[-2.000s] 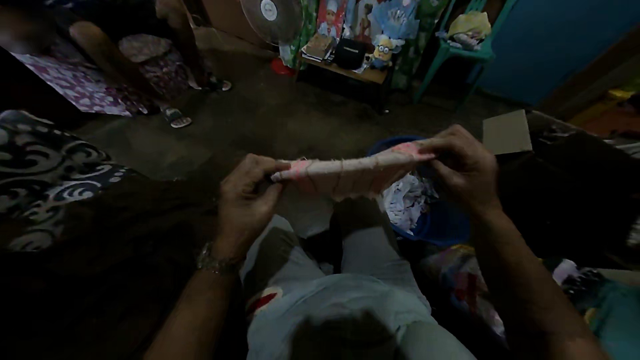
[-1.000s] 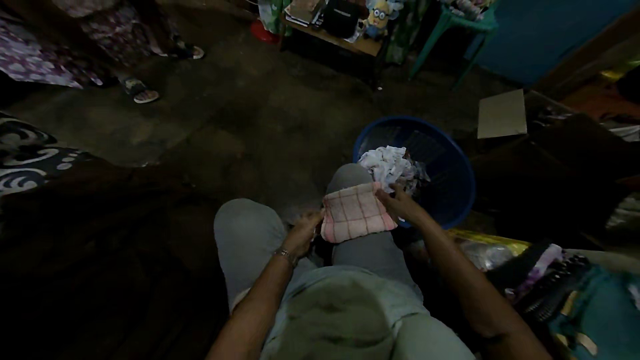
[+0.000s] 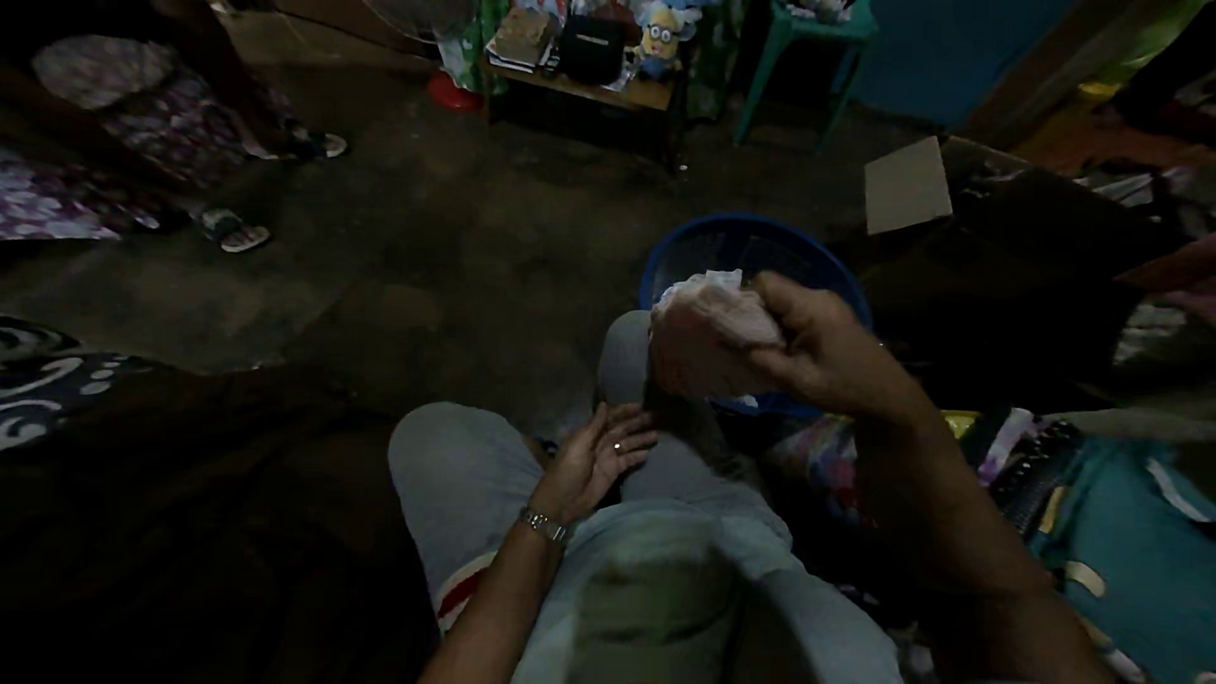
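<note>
My right hand (image 3: 807, 342) grips a small pinkish cloth (image 3: 698, 347) by its right side, held up over my knee and the near left part of a blue round basket (image 3: 769, 228). The cloth is blurred and hangs down to the left of the fingers. White fabric shows at its upper edge; whether that belongs to the cloth or lies in the basket, I cannot tell. Palm up and holding nothing, my left hand (image 3: 608, 451) rests near my thigh, below the cloth, with a ring and a wristwatch on it.
Folded teal clothes (image 3: 1140, 551) are piled at the right. Behind the basket stands a dark box with a cardboard flap (image 3: 907, 185). A low wooden table (image 3: 608, 93) and a green plastic chair (image 3: 812, 28) are farther back. Another person's sandalled foot (image 3: 233, 233) is at the left.
The pinkish cloth lay flat on my leg between both hands; my right hand has now lifted it, and my left hand has let go. Two seconds ago both hands held it stretched.
</note>
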